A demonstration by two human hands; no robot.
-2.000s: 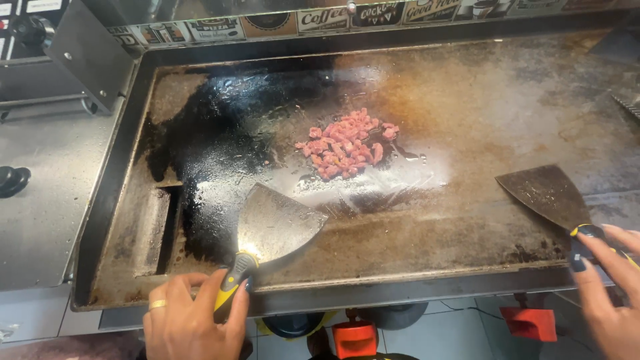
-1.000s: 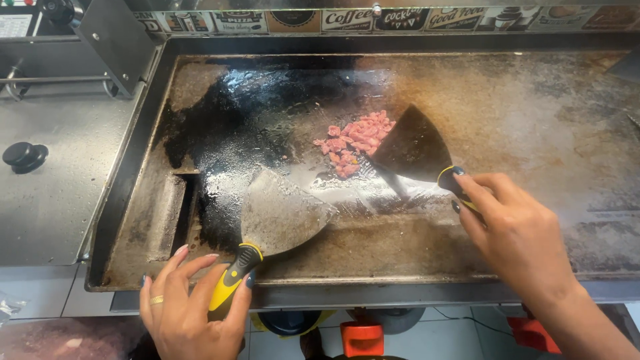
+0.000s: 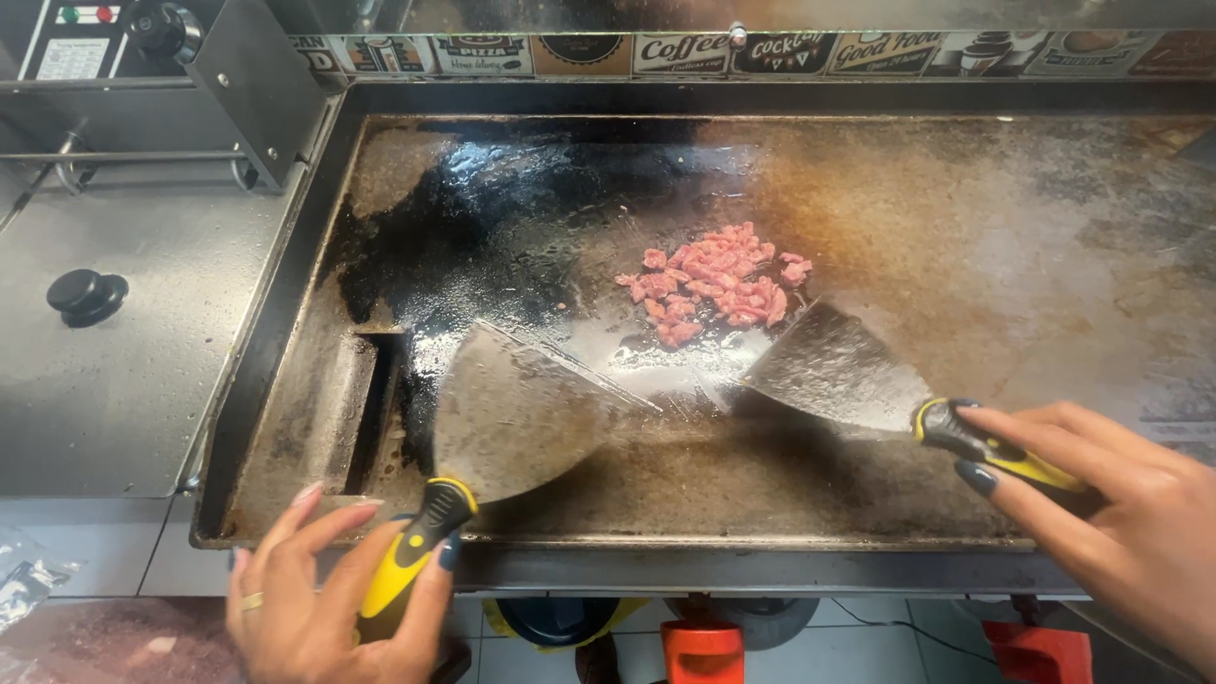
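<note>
Small pieces of pinkish raw meat (image 3: 722, 275) lie in a loose pile on the oily steel griddle (image 3: 950, 285). My left hand (image 3: 332, 579) holds the black-and-yellow handle of a wide-bladed scraper (image 3: 518, 418), whose blade is over the griddle, left of and nearer than the meat. With my right hand (image 3: 1111, 513) I grip a second scraper (image 3: 836, 370) by its black-and-yellow handle. Its blade points left, just to the near right of the meat. Wet streaks run across the griddle between the two blades.
A rectangular slot (image 3: 375, 408) opens at the griddle's left. Beyond its raised rim sit a steel lid with a black knob (image 3: 87, 294) and a hinged appliance (image 3: 161, 95). Bagged meat (image 3: 123, 641) lies at the lower left. Red handles (image 3: 703, 651) show below the front edge.
The right scraper has come in from the far right to the meat, then drawn back a little toward me. The meat lies more spread than one second ago. My left hand still holds its scraper.
</note>
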